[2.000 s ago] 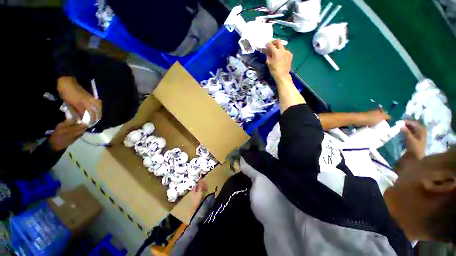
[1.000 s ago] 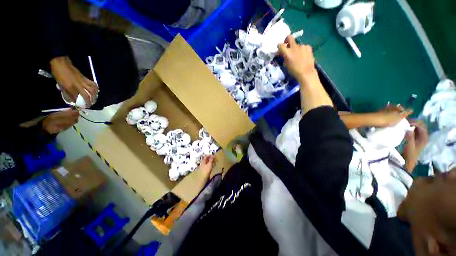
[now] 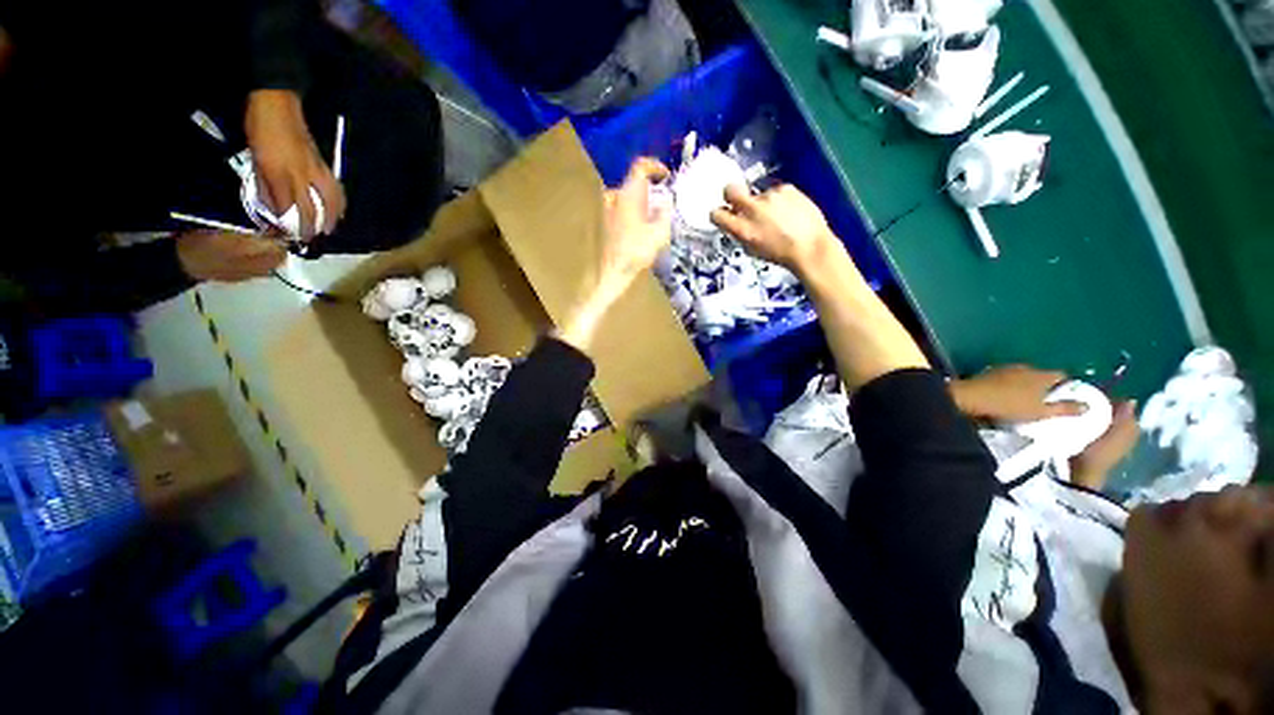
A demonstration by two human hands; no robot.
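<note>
A white camera housing (image 3: pixel 706 187) is held above the blue bin (image 3: pixel 824 168). My left hand (image 3: pixel 636 221) has its fingers at the housing's left side. My right hand (image 3: pixel 773 224) grips its right side. The fingers hide parts of the housing. Below it, more white housings and parts (image 3: pixel 734 298) lie heaped in the bin. An open cardboard carton (image 3: pixel 566 203) stands to the left with small round white camera heads (image 3: pixel 436 328) inside; my left sleeve covers part of it.
The green bench (image 3: pixel 978 307) at the right bears several white housings with antennas (image 3: pixel 995 171). Another person's hands (image 3: pixel 1013 394) hold a white part at the right. Another person at the left holds a white unit (image 3: pixel 287 203). Blue stools (image 3: pixel 224 598) and a crate stand lower left.
My right hand has brought the housing from over the bench to above the bin. My left hand has moved from the carton's near edge up to the housing.
</note>
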